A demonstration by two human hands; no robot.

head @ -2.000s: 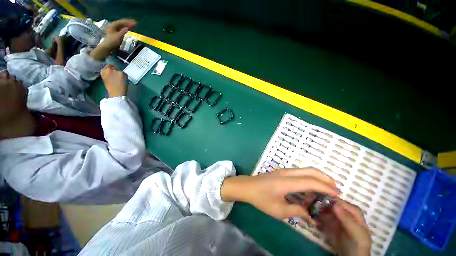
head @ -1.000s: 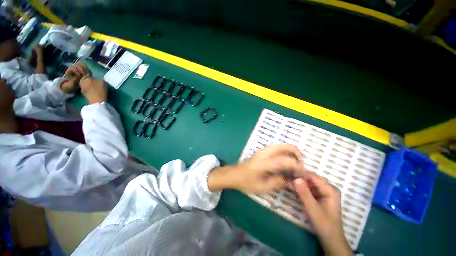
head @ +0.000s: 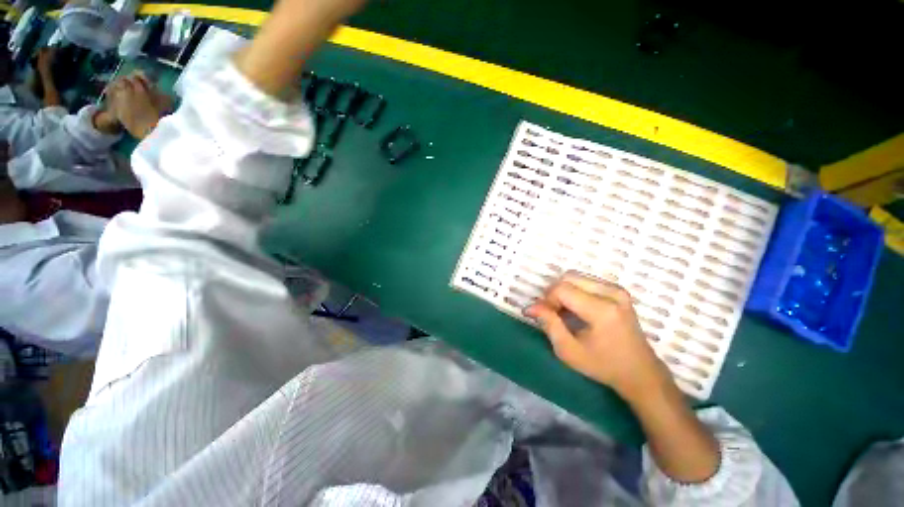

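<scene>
The white slotted tray (head: 649,238) lies on the green bench. Thin dark dumbbell-shaped parts sit in the slots of its left columns; the other slots look tan. My right hand (head: 585,322) is over the tray's lower left edge, thumb and index finger pinched close together. Whether a small part is between them cannot be seen. My left forearm reaches up past the top edge, and the left hand is cut off. Black frames (head: 367,109) stand in rows, partly hidden behind my left sleeve. One black frame (head: 399,145) lies apart to their right.
A blue bin (head: 818,272) with small shiny pieces stands at the tray's right edge. A yellow strip (head: 595,141) borders the bench. Beyond it, a dark frame-like thing (head: 657,34) lies on the dark green surface. A neighbour's hands (head: 136,103) are at the left.
My hands have parted. The left arm has swung up and forward out of the picture; the right hand remains low over the tray. The view has shifted, and the tray shows higher.
</scene>
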